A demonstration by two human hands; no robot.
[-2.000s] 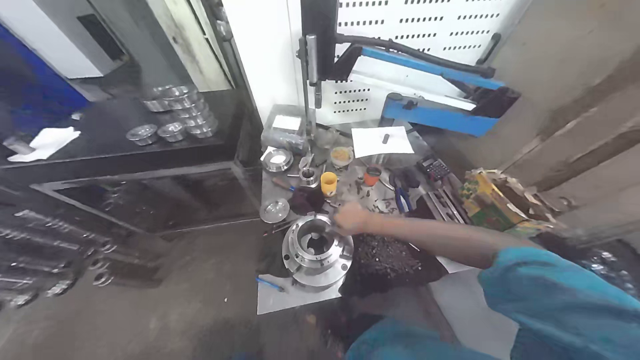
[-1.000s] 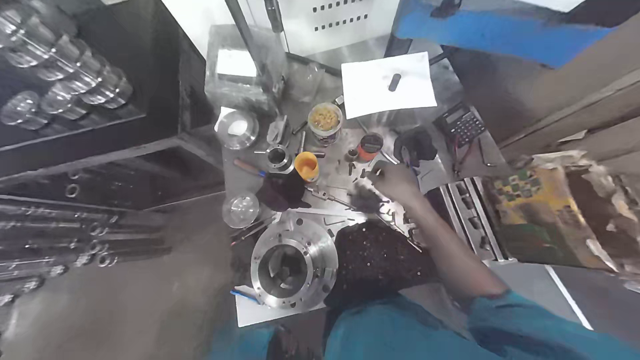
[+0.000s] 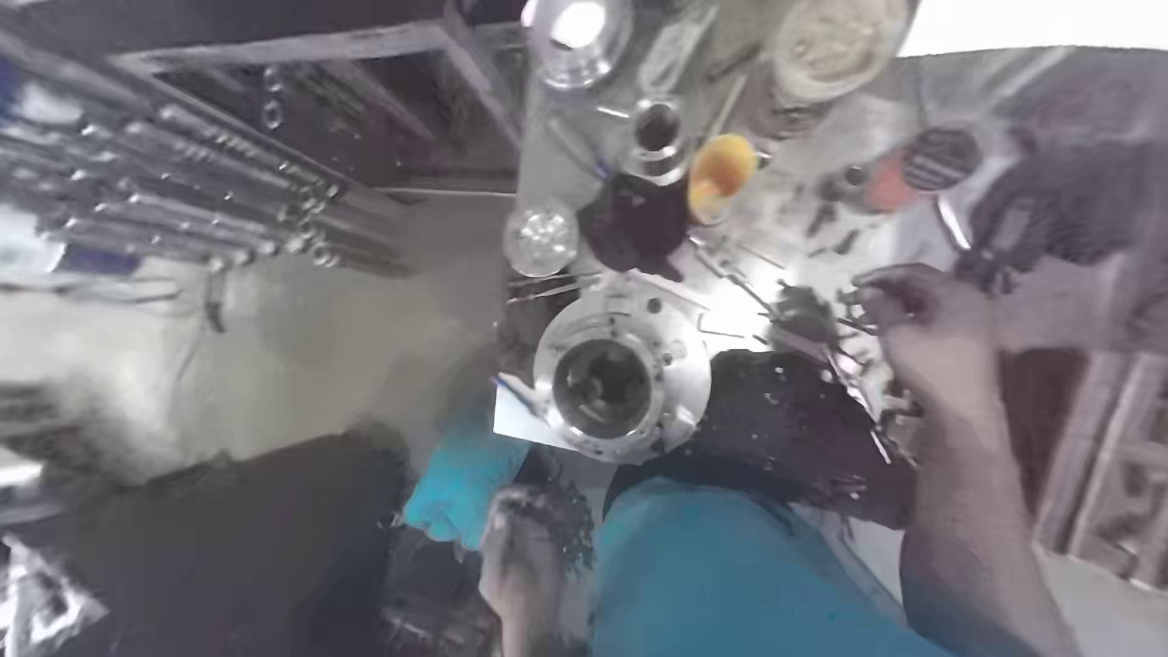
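Observation:
A round flanged metal housing [image 3: 622, 374] with a dark central bore stands at the bench's near edge. My right hand [image 3: 922, 301] is over the small metal parts [image 3: 858, 319] right of the housing, fingers bent and fingertips among them; whether it pinches one is unclear. Below the housing is my left hand [image 3: 520, 538], low near my body, beside a bright teal cloth [image 3: 461, 484] and a dark, bristly-looking patch; blur hides what it grips. Between the hands lies a dark cloth [image 3: 785, 420] with metal bits on it.
Behind the housing stand a yellow cup [image 3: 721, 175], a metal ring part [image 3: 657, 137], a dark rag [image 3: 636, 224] and a clear round container [image 3: 541, 241]. An orange container [image 3: 899, 178] is farther right. Racked metal rods [image 3: 182, 201] fill the left. White paper [image 3: 525, 420] lies under the housing.
My right hand has gone from the housing's rim to the small parts on the right. My left hand has come into view below the housing. The view has shifted closer over the bench.

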